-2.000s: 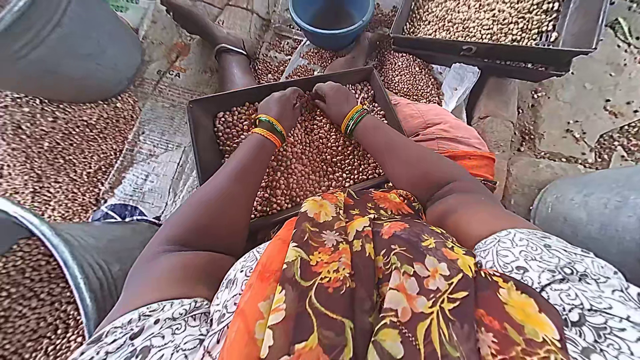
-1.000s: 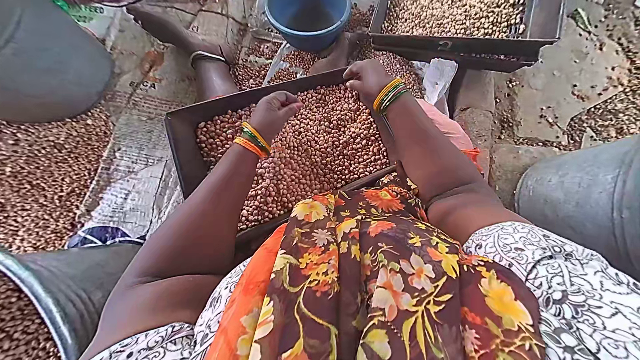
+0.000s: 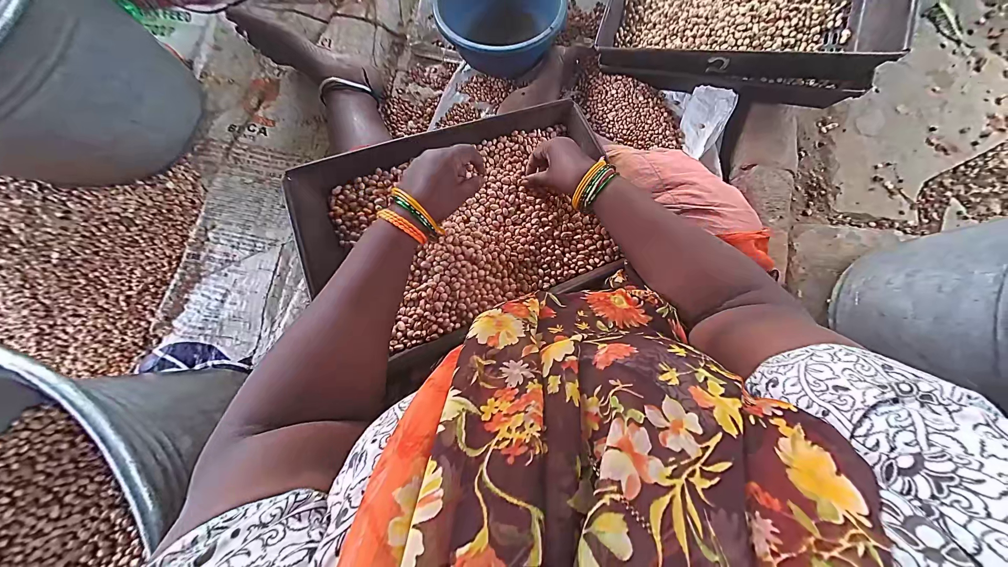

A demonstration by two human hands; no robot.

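A dark rectangular tray (image 3: 309, 228) lies across my lap, filled with reddish-brown nuts or beans (image 3: 504, 236). My left hand (image 3: 445, 179) hovers over the upper left part of the pile, fingers curled inward. Above the upper right part is my right hand (image 3: 557, 165), its thumb and fingertips pinched close together at the surface of the pile. Whether either hand holds a nut or bean is too small to tell. Orange, yellow and green bangles circle both wrists.
A blue plastic bowl (image 3: 501, 39) stands beyond the tray, near a foot. A second tray (image 3: 740, 67) of paler pieces is at upper right. Grey metal buckets stand at left (image 3: 94, 94), lower left (image 3: 157, 425) and right (image 3: 929, 299). Loose pieces (image 3: 79, 260) cover the left ground.
Two seconds ago both hands were close together at the tray's far side; now they are apart. Since one second ago, my right hand has come nearer from the far rim onto the pile.
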